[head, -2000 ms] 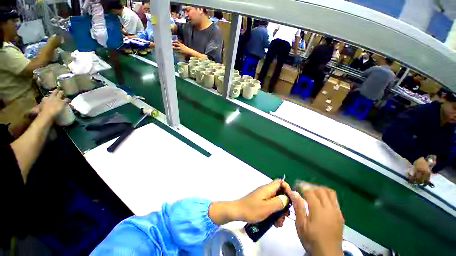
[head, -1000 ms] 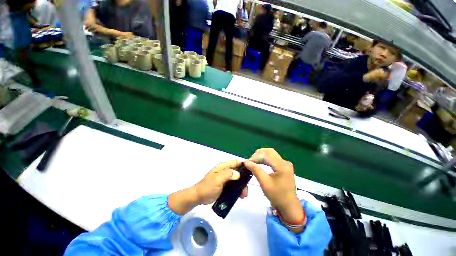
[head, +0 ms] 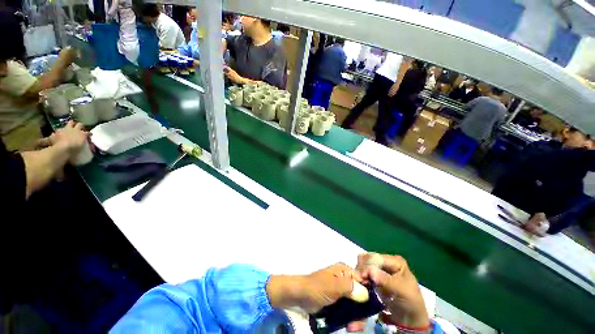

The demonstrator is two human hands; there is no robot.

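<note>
My left hand (head: 326, 287), with a pale yellow cap on the thumb, is closed around a glossy black handle shell (head: 349, 312) near the bottom of the view. My right hand (head: 395, 284) is at the shell's upper end, its fingers bent against my left fingertips. What the right fingertips pinch is too small and blurred to tell. A pale ring-ended head (head: 298, 321) shows below my left wrist, cut off by the bottom edge and partly hidden.
White-covered bench (head: 196, 222) runs along a green conveyor belt (head: 365, 212) with a grey post (head: 215, 98). A black stick-like part (head: 151, 184) and dark cloth (head: 130, 163) lie at left. Cream heads (head: 267, 104) stand across the belt. A neighbour's hands (head: 70, 140) are at far left.
The view has swung back left, so the black parts pile at right is out of view. Both hands appear lower, still together at the black shell.
</note>
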